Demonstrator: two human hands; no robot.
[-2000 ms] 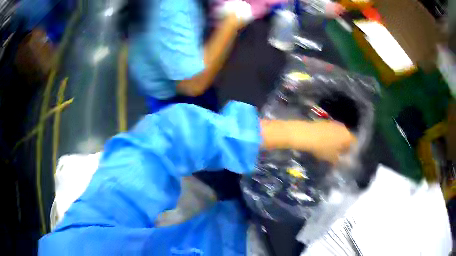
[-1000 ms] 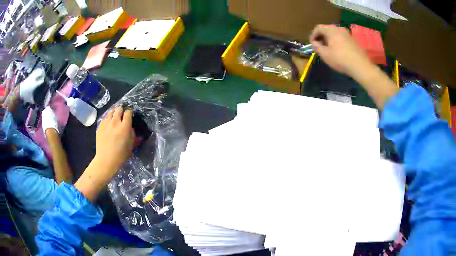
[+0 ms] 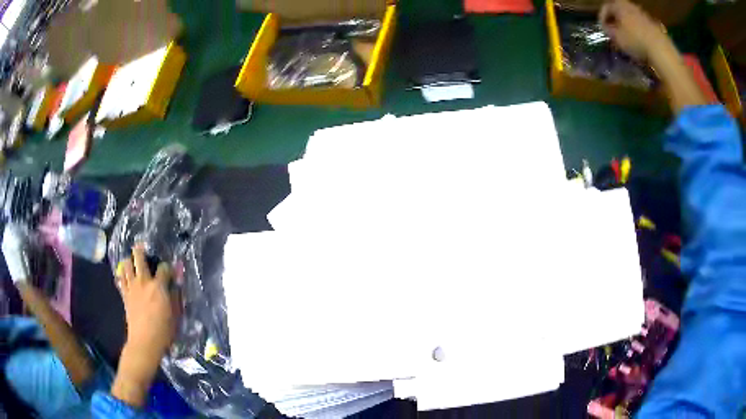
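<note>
My left hand (image 3: 149, 307) is at the lower left, its fingers in or on the clear poly bag (image 3: 192, 237), which holds black cables and a yellow plug. A dark thing is at its fingertips; whether it is gripped is unclear. My right hand (image 3: 634, 31) is at the top right, fingers bent down over a yellow bin (image 3: 564, 80) with shiny clear-wrapped packets inside. A small silver thing shows by its fingertips; I cannot tell whether it is held. The stack of white card inserts (image 3: 442, 245) fills the centre.
Another yellow bin (image 3: 319, 96) with wrapped contents stands at the back. A black slab (image 3: 222, 100) lies left of it. White-topped yellow boxes (image 3: 135, 82) stand back left. A co-worker's arm (image 3: 57, 331) and a bottle (image 3: 86, 204) are at left. Coloured plugs (image 3: 623, 170) and pink-red pieces (image 3: 646, 352) lie at right.
The view has swung right. My right hand has moved from the middle yellow bin to the one farther right. My left hand stays at the poly bag.
</note>
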